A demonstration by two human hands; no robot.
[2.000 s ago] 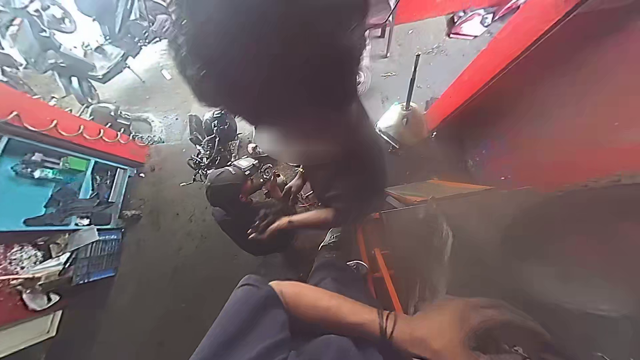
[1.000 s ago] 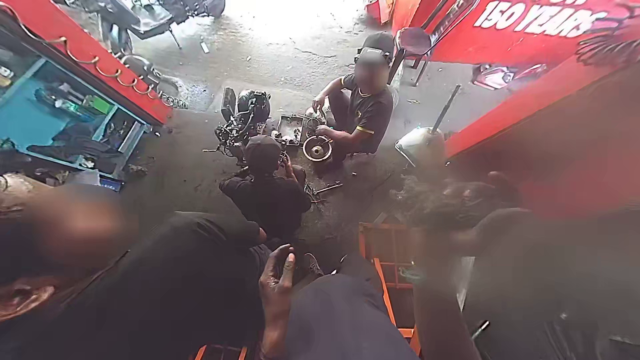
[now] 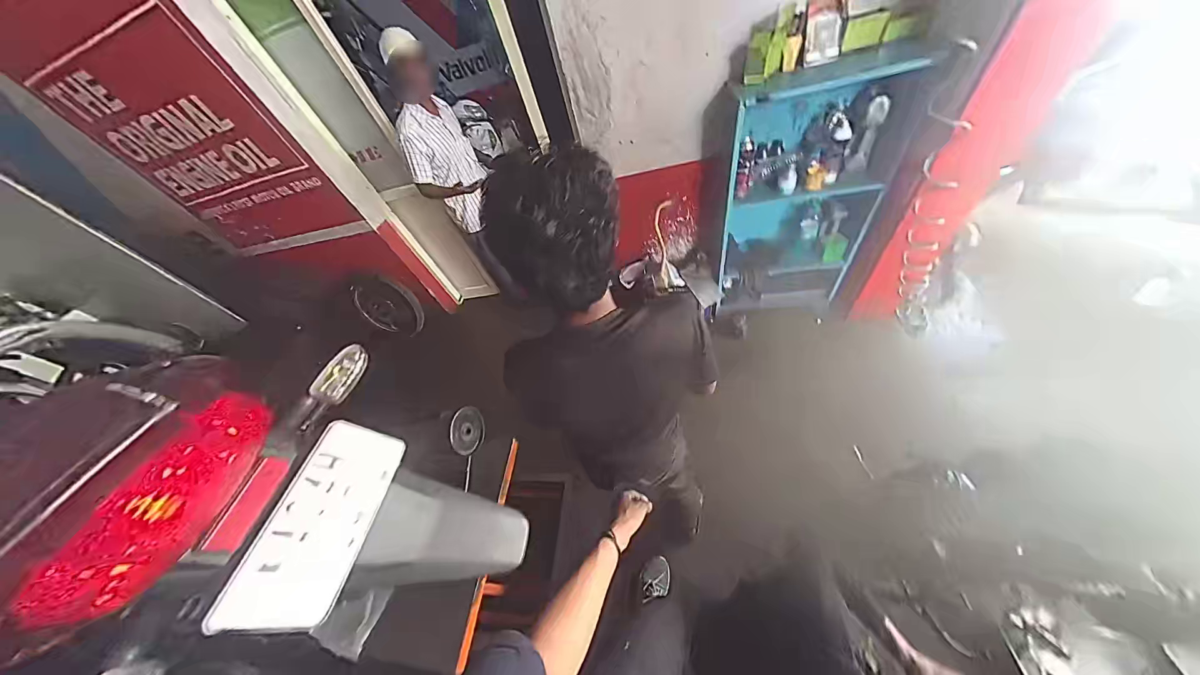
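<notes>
My left hand (image 3: 633, 511), with a dark band at the wrist, is at the lower middle on a bare forearm that rises from a dark blue sleeve. Its fingers look curled, and I cannot tell whether anything is in them. It overlaps the dark trousers of a person in a black T-shirt (image 3: 623, 375), seen from behind; contact is unclear. To the left of my forearm is the rear of a motorcycle, with a red tail light (image 3: 141, 506), a white number plate (image 3: 305, 530) and a grey mudguard (image 3: 441, 530). My right hand is out of view.
An orange-edged metal frame (image 3: 476, 609) lies beside the mudguard. A blue shelf unit (image 3: 811, 192) with bottles and boxes stands against the back wall. Another person in a striped shirt (image 3: 436, 150) stands at the doorway. A coiled hose (image 3: 919, 244) hangs on a red post. Blurred metal parts (image 3: 1041, 623) lie lower right.
The view has swung strongly round, so the motorcycle's rear and doorway now show. The seated people near the engine parts are out of view. My left forearm now points upward at the lower middle.
</notes>
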